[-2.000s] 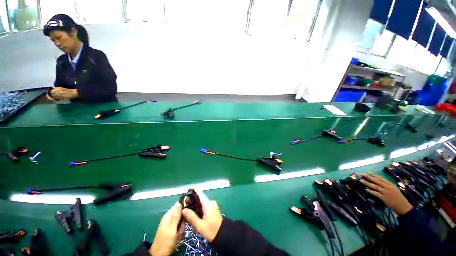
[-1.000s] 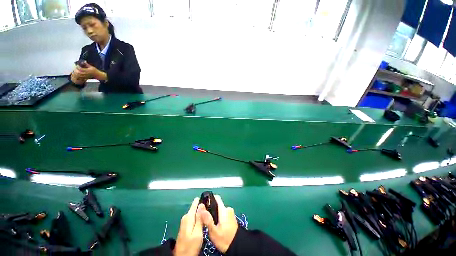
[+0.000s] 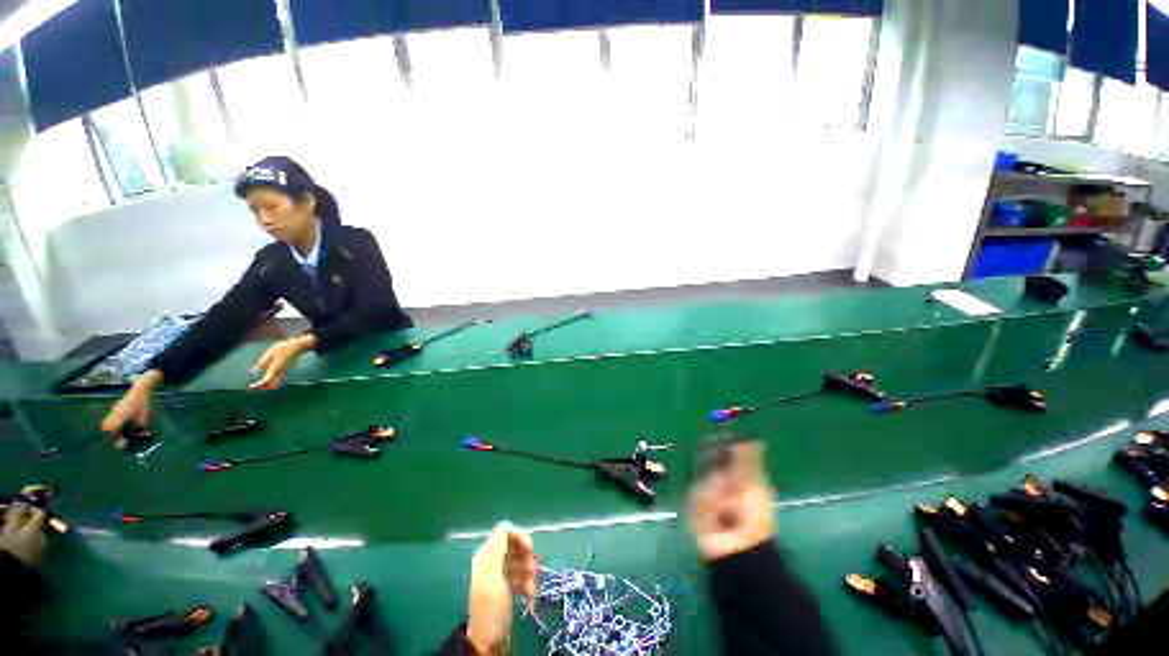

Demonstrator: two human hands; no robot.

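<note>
My left hand [image 3: 497, 587] is at the bottom centre, fingers curled, beside the left edge of the silver spring pile [image 3: 600, 613]. Whether it holds anything cannot be told. My right hand [image 3: 733, 506] is blurred, raised over the near edge of the belt, right of the pile. A dark blurred shape, seemingly a black clamp [image 3: 726, 451], is at its fingertips. The springs lie loose and tangled on the green bench between my hands.
Clamps with leads lie spaced along the green belt [image 3: 423, 481]. Black clamp piles lie right [image 3: 1013, 551] and left [image 3: 231, 625]. Opposite, a person [image 3: 336, 276] reaches to the belt beside a spring tray [image 3: 96, 372]. Another person's hand [image 3: 22, 532] is at the left edge.
My hands have come apart; the right has moved right and forward with the dark shape. The person opposite has reached to the belt. My view has tilted up. Another hand shows at the left edge.
</note>
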